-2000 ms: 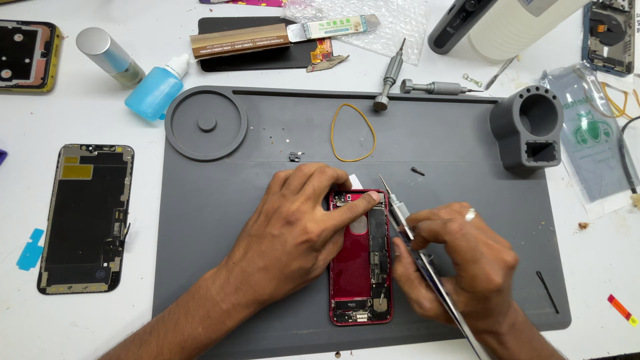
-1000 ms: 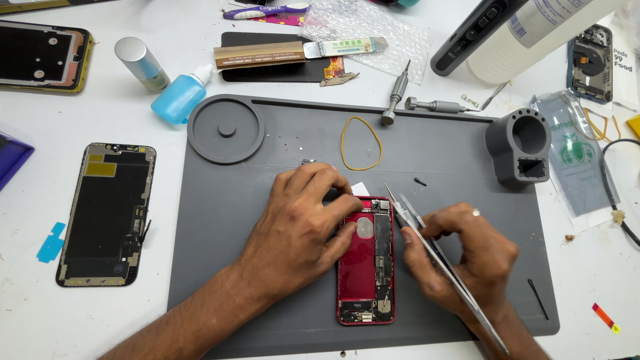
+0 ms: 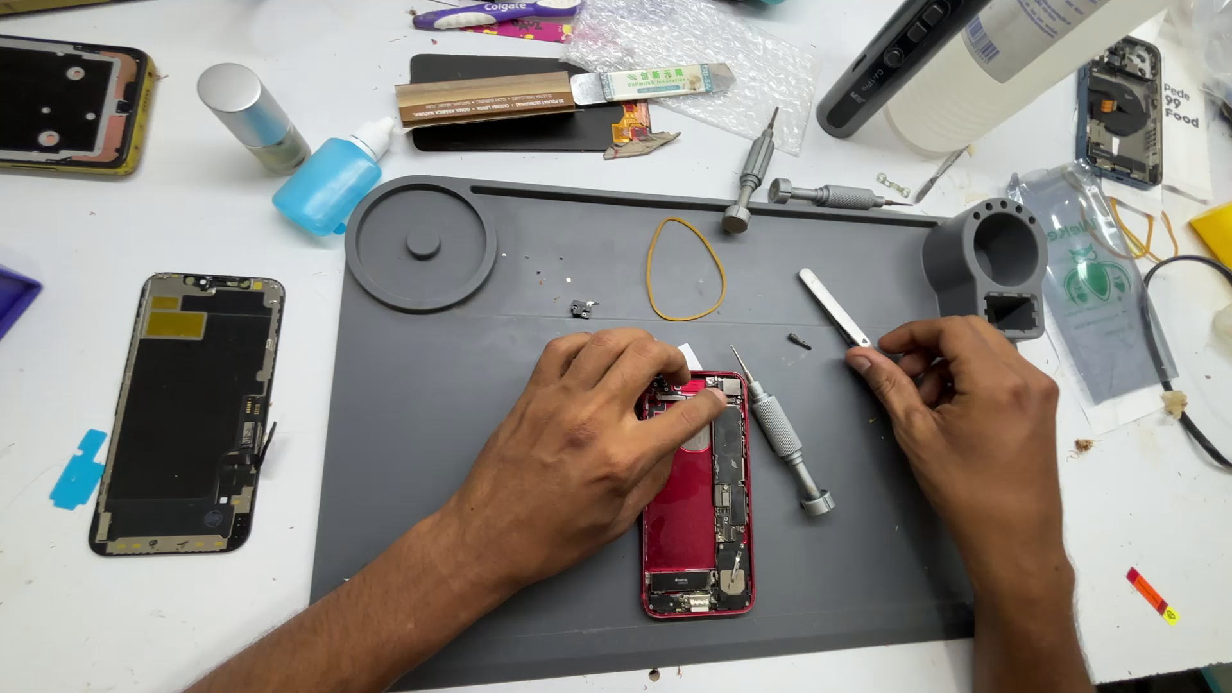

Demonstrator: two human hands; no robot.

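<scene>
An opened red smartphone housing (image 3: 680, 510) lies on a grey silicone work mat (image 3: 423, 597). My left hand (image 3: 587, 443) rests over its upper left part, thumb and fingertips at the top end; whether they pinch a part there cannot be told. Just right of the housing a precision screwdriver (image 3: 778, 423) lies on the mat, touched by neither hand. Further right, my right hand (image 3: 972, 404) holds metal tweezers (image 3: 834, 306) between thumb and fingers, one end pointing up and left. A small black part (image 3: 799, 341) and a small metal part (image 3: 582, 308) lie above the housing.
A rubber band (image 3: 651, 274) lies near the mat's back edge, beside two more screwdrivers (image 3: 753, 173). A grey tool holder (image 3: 938, 260) stands at the back right. Left of the mat are a phone display assembly (image 3: 183, 414), a blue bottle (image 3: 327, 188) and a silver-capped bottle (image 3: 245, 111).
The screwdriver that was in my right hand now lies beside the housing. My right hand has moved right and holds the tweezers apart from it. My left hand stays at the housing.
</scene>
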